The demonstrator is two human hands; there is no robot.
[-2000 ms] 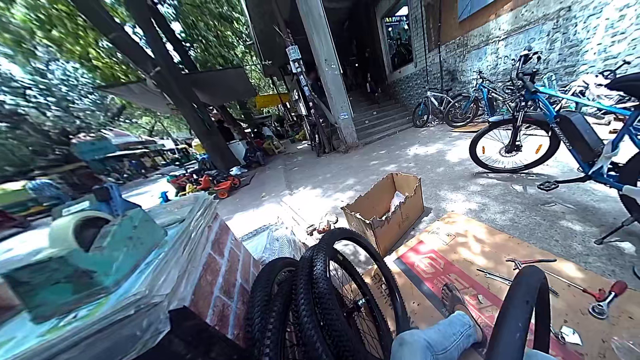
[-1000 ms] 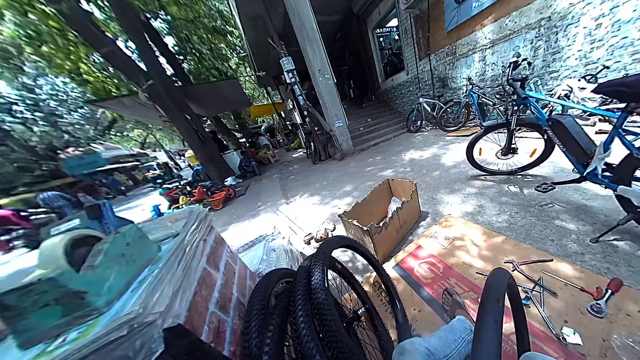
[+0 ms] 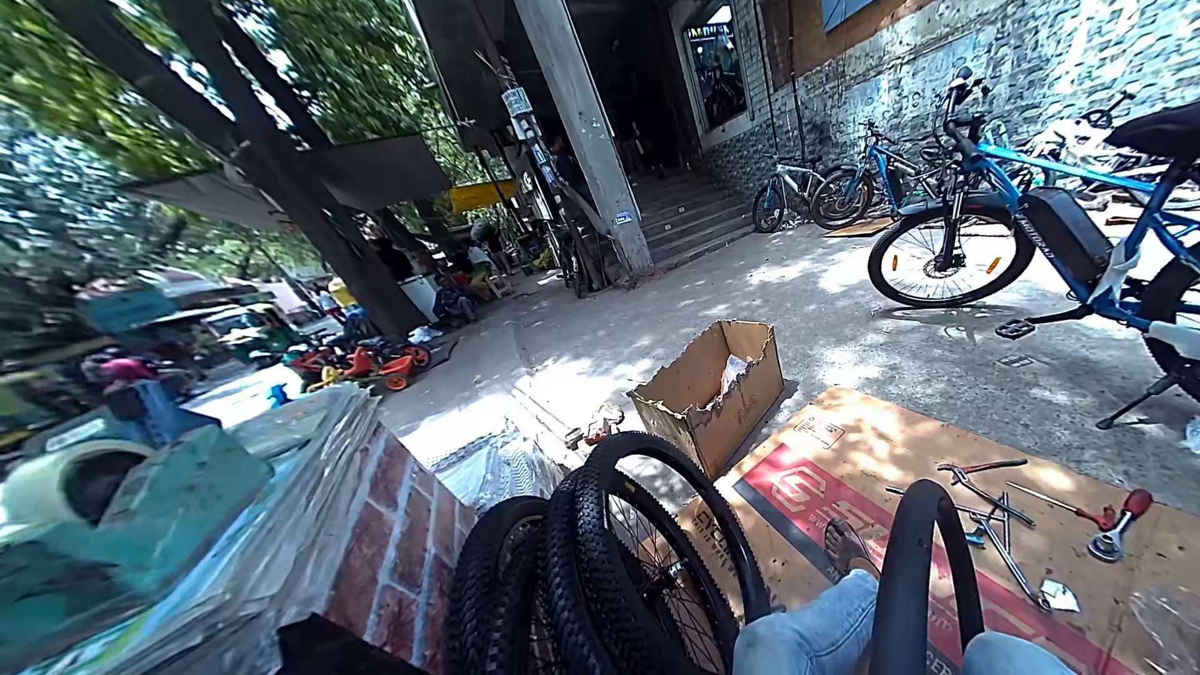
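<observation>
Neither of my hands shows in the head view. A smooth black bicycle tyre or inner tube [image 3: 923, 572] stands upright between my knees in blue jeans [image 3: 811, 623]. Left of my leg, several knobby bicycle tyres [image 3: 591, 562] lean together, at least one on a spoked wheel [image 3: 670, 572]. Pliers with red handles [image 3: 994, 483], metal wrenches [image 3: 1012, 562], a screwdriver [image 3: 1059, 504] and a ratchet with a red handle [image 3: 1120, 527] lie on a flattened cardboard sheet [image 3: 900, 431] at the right.
An open cardboard box [image 3: 717, 403] stands ahead. A blue electric bicycle [image 3: 1050, 225] is on its kickstand at the right. At the left, a green tape dispenser [image 3: 141, 525] sits on a plastic-wrapped stack [image 3: 375, 553]. More bicycles [image 3: 844, 192] stand by the steps [image 3: 689, 220].
The black tyre or tube between my knees has shifted slightly left and stands more upright. The view has turned slightly.
</observation>
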